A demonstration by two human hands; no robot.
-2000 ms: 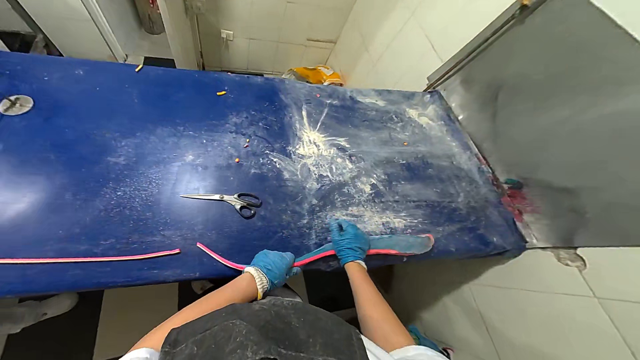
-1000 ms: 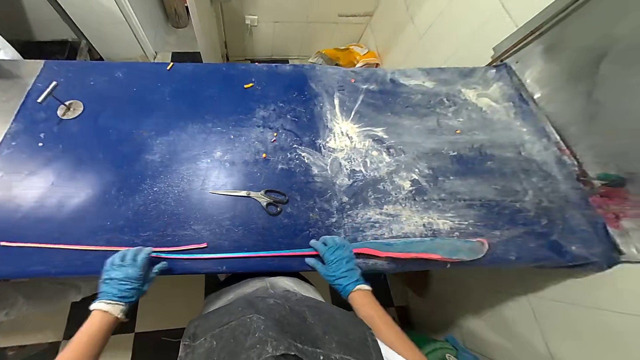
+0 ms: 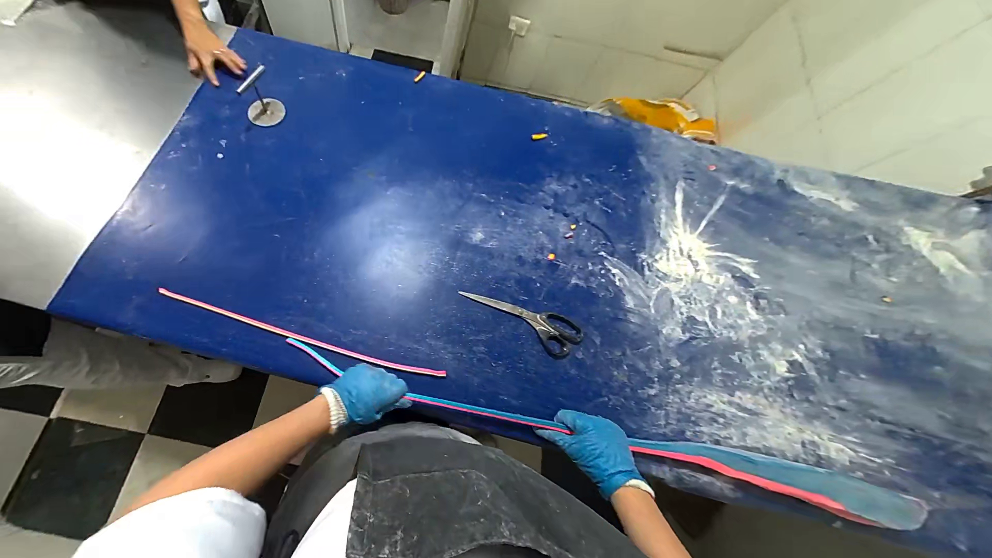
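A long strip of soft blue and pink material point(image 3: 806, 484) runs along the near edge of the blue table, wide and flat at the right and thin at the left. My left hand point(image 3: 368, 394), in a blue glove, is closed around its thin part near the left end. Farther right, my right hand point(image 3: 593, 446), also gloved, grips the strip where it starts to widen. A separate thin pink and pale strip point(image 3: 310, 339) lies just beyond my left hand. Black-handled scissors point(image 3: 527, 316) rest on the table beyond the gap between my hands, blades pointing left.
White powder point(image 3: 697, 263) is spread over the right part of the blue tabletop point(image 3: 333, 170). A metal disc with a T-shaped handle point(image 3: 266, 111) stands at the far left, beside another person's bare hand point(image 3: 211, 53). Small orange bits point(image 3: 539, 137) are scattered about. A yellow bag point(image 3: 659, 115) sits behind the far edge.
My hands were close together on the strip two seconds ago and are now apart, with a longer thin stretch between them. Another person's hand has come into view at the far left.
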